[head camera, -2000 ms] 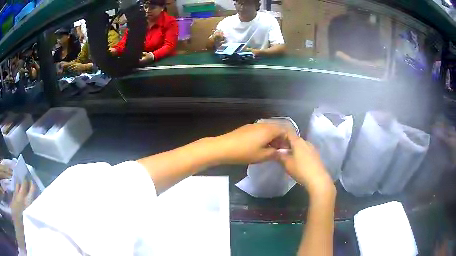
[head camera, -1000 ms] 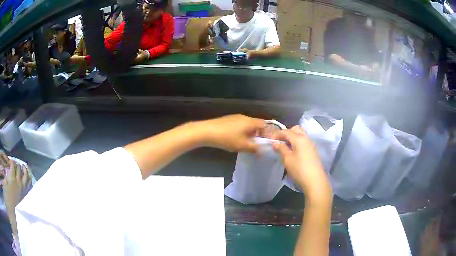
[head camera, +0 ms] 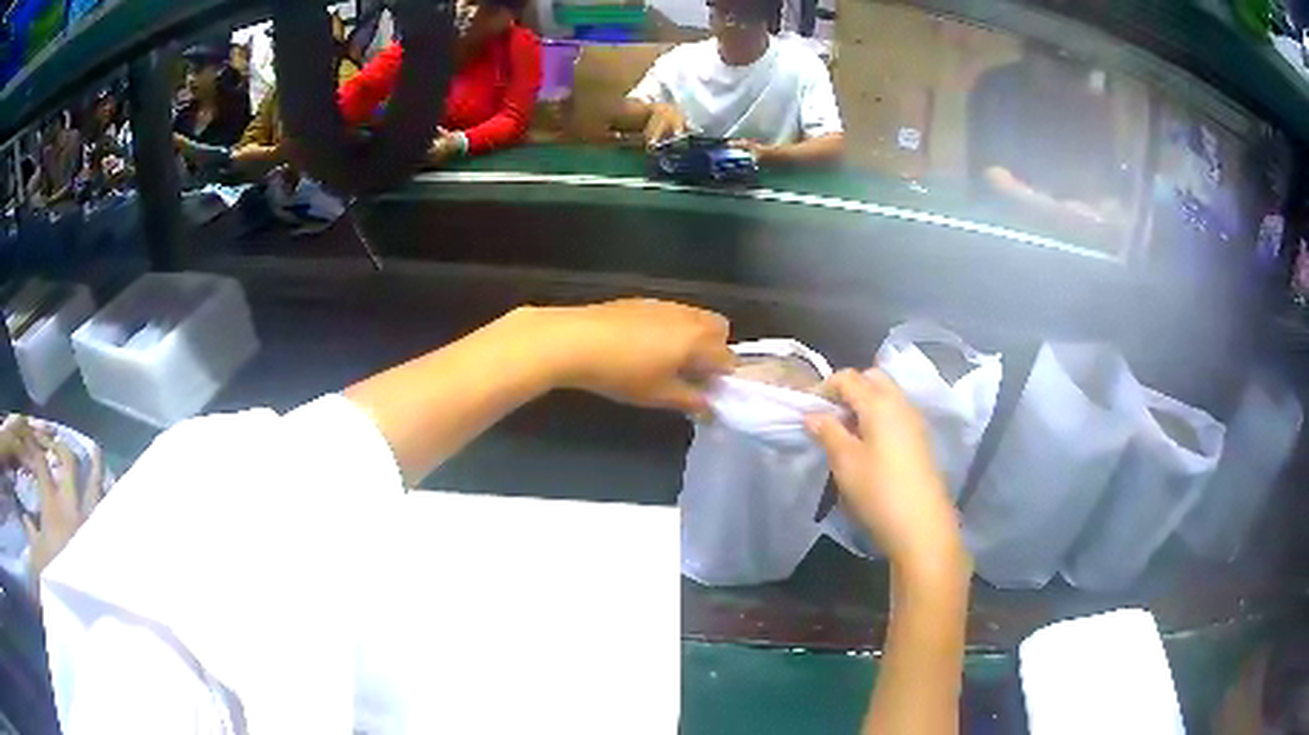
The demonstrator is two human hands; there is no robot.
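Observation:
A white bag (head camera: pixel 754 503) stands upright on the dark conveyor in front of me, with a brownish top of a product showing in its opening. My left hand (head camera: pixel 668 356) grips the near edge of the bag's top at its left. My right hand (head camera: pixel 879 445) grips the same edge at its right. The edge is bunched or folded between the fingers. The white foam block (head camera: pixel 553 618) lies in front of me at the lower left, partly behind my white sleeve; no cavities show.
Several more open bagged units (head camera: pixel 1055 467) stand on the conveyor at the right. A white pile (head camera: pixel 1103 675) lies on the green bench (head camera: pixel 804 689). Filled foam trays (head camera: pixel 172 352) stand at the left. A neighbour's hands (head camera: pixel 55 495) are at the left edge. Workers sit across.
My hands have spread apart along the bag's top edge, which now shows as a bunched band between them. Since the earliest frame the bag has shifted slightly left.

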